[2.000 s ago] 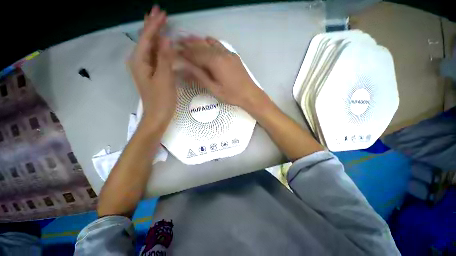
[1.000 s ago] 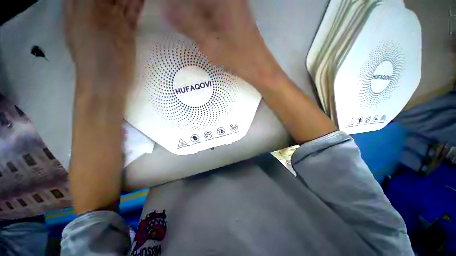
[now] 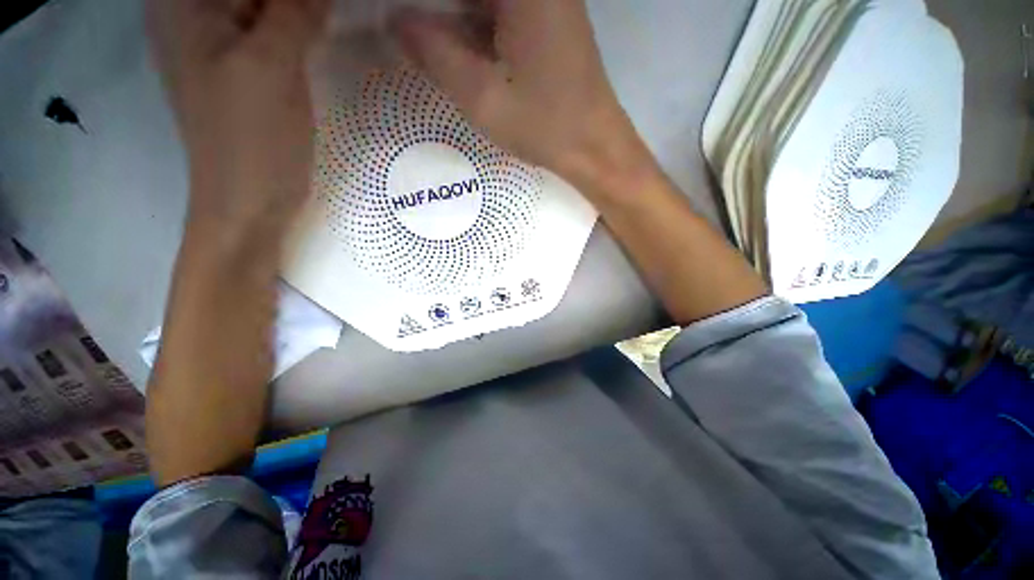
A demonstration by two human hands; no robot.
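A white printed face plate [image 3: 454,272] with cut corners lies on the pale work surface in front of me, its dotted ring, lettering and icon row facing up. My left hand [image 3: 244,79] is at the upper left, over the plate's far left part, blurred and cut off by the top edge. My right hand [image 3: 522,91] is over the plate's far right part, also blurred and with its fingers partly cut off. Whether the fingers touch or grip the plate cannot be told. A white cloth or paper [image 3: 304,329] lies partly under my left forearm.
A fanned stack of white plates [image 3: 867,170] stands at the right on brown cardboard [image 3: 989,147]. The pale work surface [image 3: 102,181] has a small black mark at the left. The patterned mat [image 3: 68,397] is at the lower left. Blue floor shows at the lower right.
The view has come closer to the plate since the earliest frame. My hands, together over its far part then, are now apart near the top edge. The plate shows little movement on the bench.
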